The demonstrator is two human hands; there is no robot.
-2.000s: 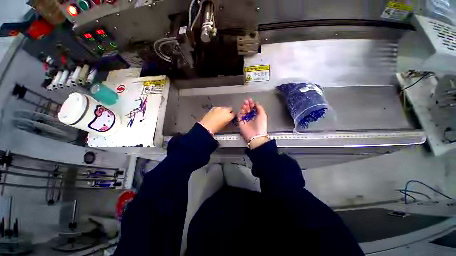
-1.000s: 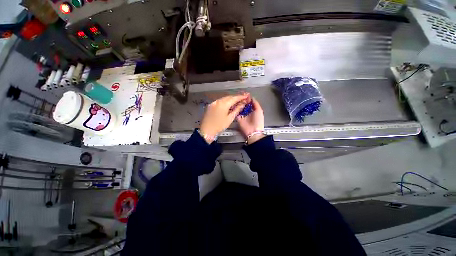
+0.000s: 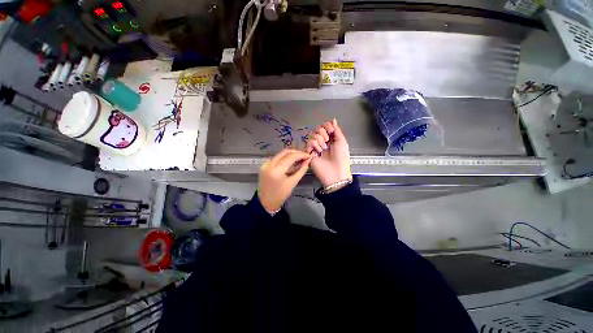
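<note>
My right hand (image 3: 331, 156) is palm up over the tray's front edge, its fingers curled over a few blue wires that barely show. My left hand (image 3: 281, 177) is beside it, thumb and forefinger pinched together at the right hand's fingers; a tiny dark piece seems to show at the pinch, too small to be sure. Short blue cut wires (image 3: 285, 134) lie scattered in the grey metal tray (image 3: 338, 112) left of the hands. A clear bag packed with blue wires (image 3: 398, 118) lies in the tray to the right, its open end toward me.
A ruler scale (image 3: 448, 164) runs along the tray's front edge. On the white cabinet top (image 3: 179, 146) at left are a white tumbler (image 3: 97, 122), a teal roll or cup (image 3: 121, 95) and mixed wire pieces (image 3: 170, 121). The machine head (image 3: 237, 78) stands behind the tray. Wire coils (image 3: 156, 250) are lower left.
The right hand's fingers have curled closed over the wires. The left hand has drawn back from over it to a pinch at its fingers. More loose blue wires show in the tray. The view has shifted slightly.
</note>
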